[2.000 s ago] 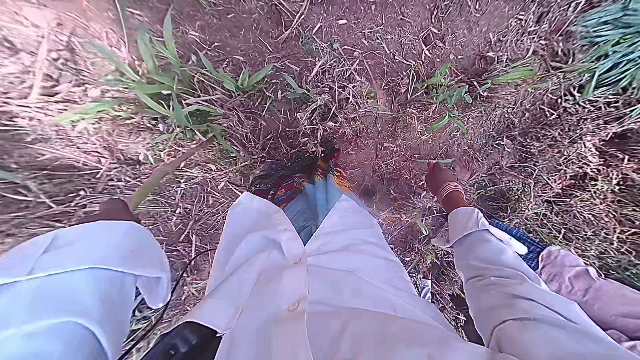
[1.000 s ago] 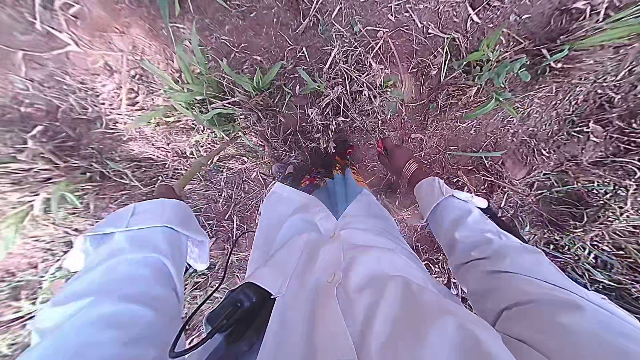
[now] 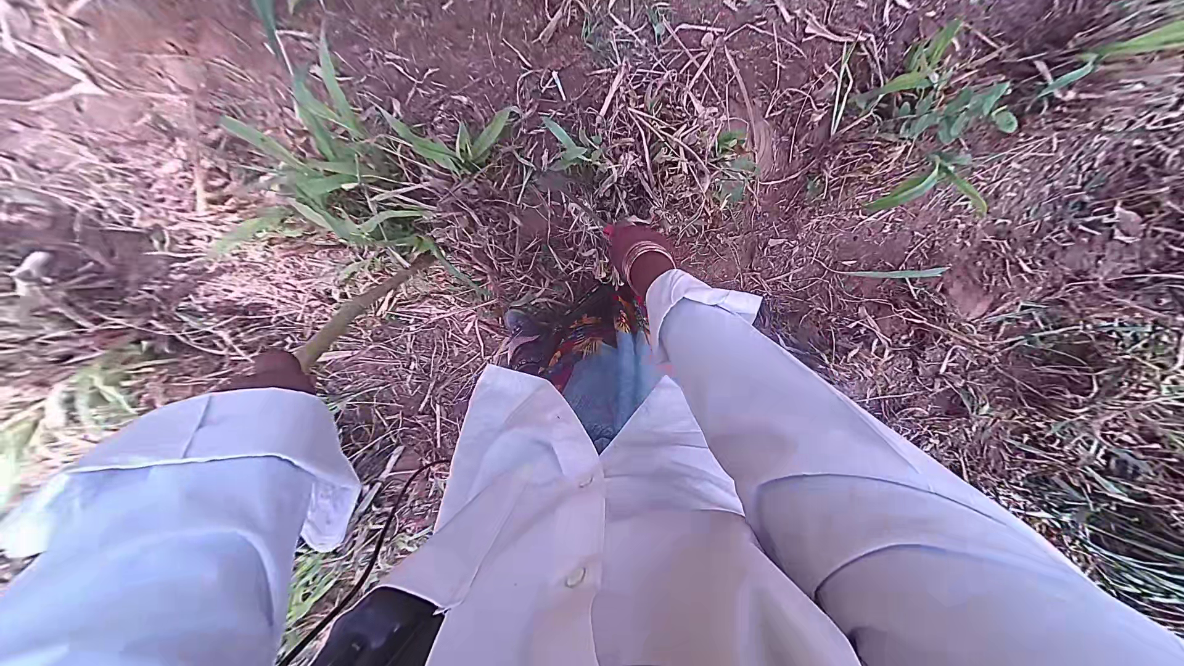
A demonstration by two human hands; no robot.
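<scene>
My left hand (image 3: 273,372), partly hidden by a pale cuff, is closed around a wooden stick or tool handle (image 3: 356,310) that slants up and right toward a clump of green grass (image 3: 324,176). The far end of that handle is lost among the blades. Low over dry stalks, just above the patterned cloth (image 3: 592,338) at my feet, is my right hand (image 3: 636,248), with bangles at its wrist. Its fingers are small and partly hidden in the view, so whether it grips any stalks is unclear.
Dry straw and cut stalks cover the reddish soil. A leafy green plant (image 3: 943,111) grows at the upper right, and more grass (image 3: 1110,555) lies at the lower right. A black case (image 3: 384,629) with a thin cable hangs by my shirt at the lower left.
My right hand has moved left across the ground, nearer the grass clump. The green blade it held two seconds ago is out of it; a blade lies on the soil to the right.
</scene>
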